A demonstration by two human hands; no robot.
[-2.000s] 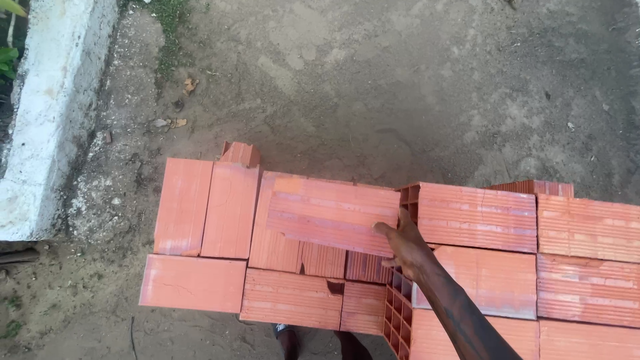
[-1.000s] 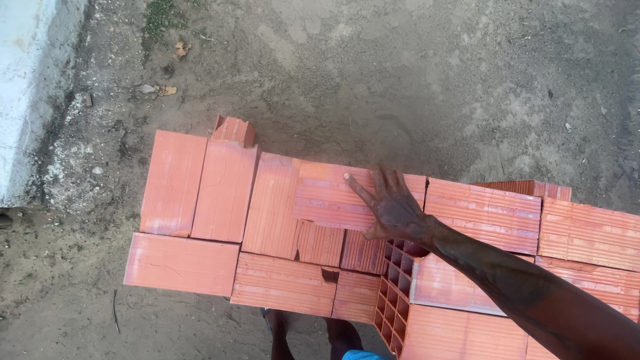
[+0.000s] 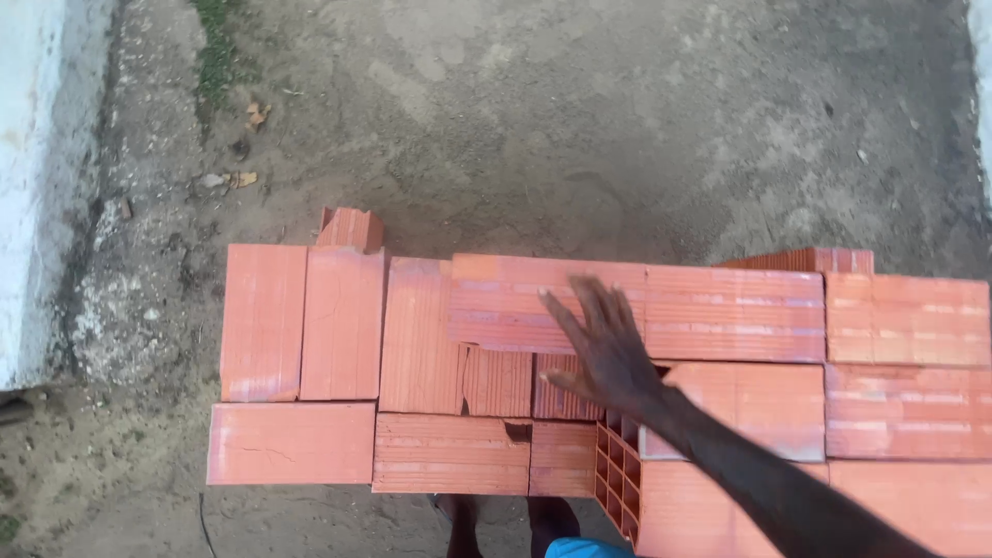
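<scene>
My right hand (image 3: 608, 349) reaches in from the lower right, fingers spread and pointing up-left, over the right part of a ribbed hollow clay block (image 3: 511, 298). The palm side seems to touch it, with no grip around it. This block lies on top of the stack, its right end against another ribbed block (image 3: 732, 314). Its left end overlaps an upright-laid block (image 3: 422, 341). Below my hand, the open cells of a hollow block (image 3: 618, 473) show. My left hand is out of view.
More clay blocks (image 3: 263, 322) make up the stack to left and right, and a broken piece (image 3: 350, 229) sticks out behind. A whitewashed low wall (image 3: 46, 178) stands at the left on sandy ground (image 3: 542, 139). My legs show below the stack.
The top block was gripped at its right end two seconds ago, with a gap beside the row at right; now it lies against that row and my right hand is spread on it.
</scene>
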